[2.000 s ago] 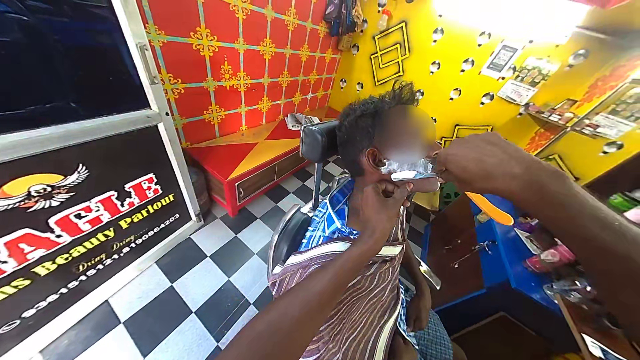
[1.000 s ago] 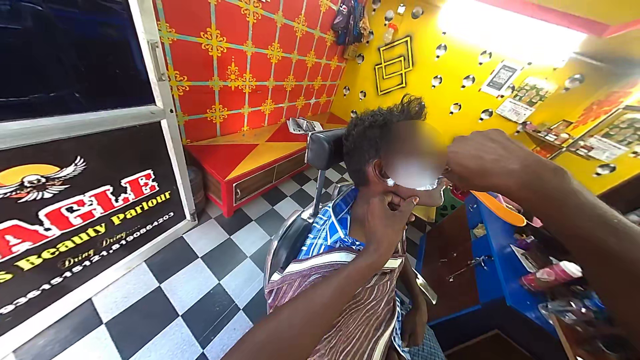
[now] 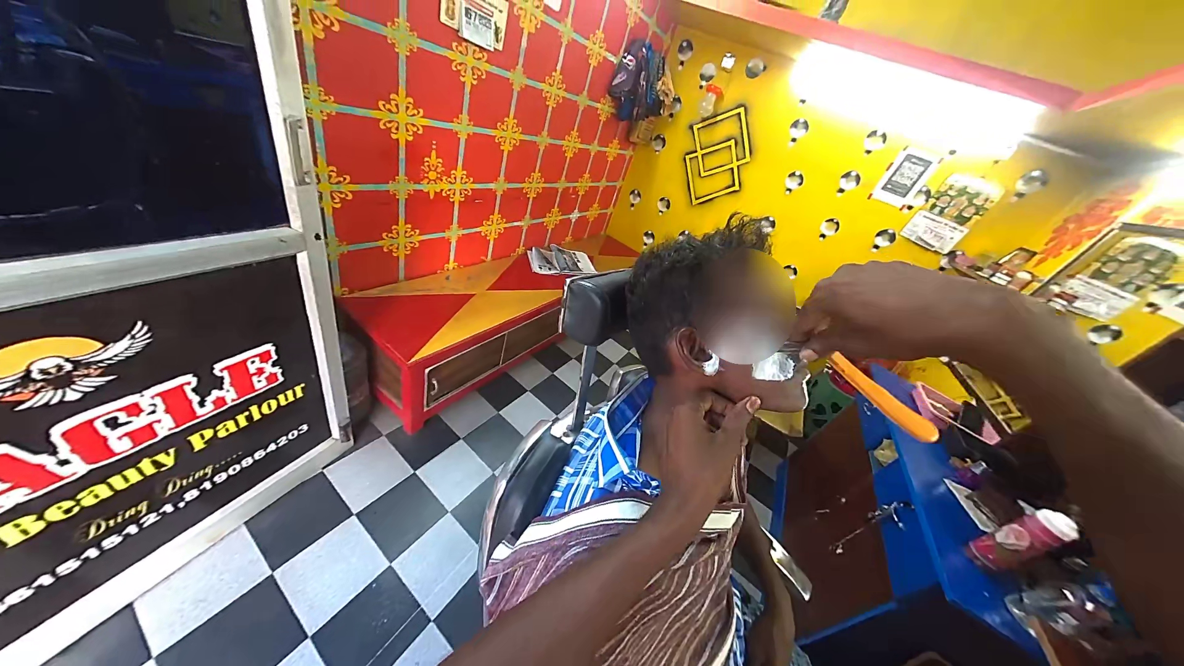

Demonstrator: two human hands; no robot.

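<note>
A person in a blue checked shirt [image 3: 592, 467] sits in a barber chair with a black headrest [image 3: 597, 310], a striped cloth [image 3: 601, 564] draped over them. White foam [image 3: 775, 367] lies on the lower cheek near the mouth, with a small bit by the ear. My right hand [image 3: 893, 310] is at the front of the face, holding a razor with an orange handle [image 3: 886, 398]; its blade is hidden. Under the jaw, my left hand [image 3: 698, 449] touches the neck and jaw, thumb raised along the jaw and fingers curled, holding no tool.
Right of the chair stands a blue-edged counter [image 3: 925, 546] with a pink container [image 3: 1022, 539] and other items. Behind is a red and yellow bench [image 3: 462, 319] bearing newspapers [image 3: 561, 261]. A framed glass door [image 3: 305, 250] stands at left, beside a checkered floor [image 3: 342, 564].
The foam covered more of the cheek and jaw before; a smaller patch shows now. My left hand has shifted from beside the cheek to under the jaw. The razor stays in my right hand.
</note>
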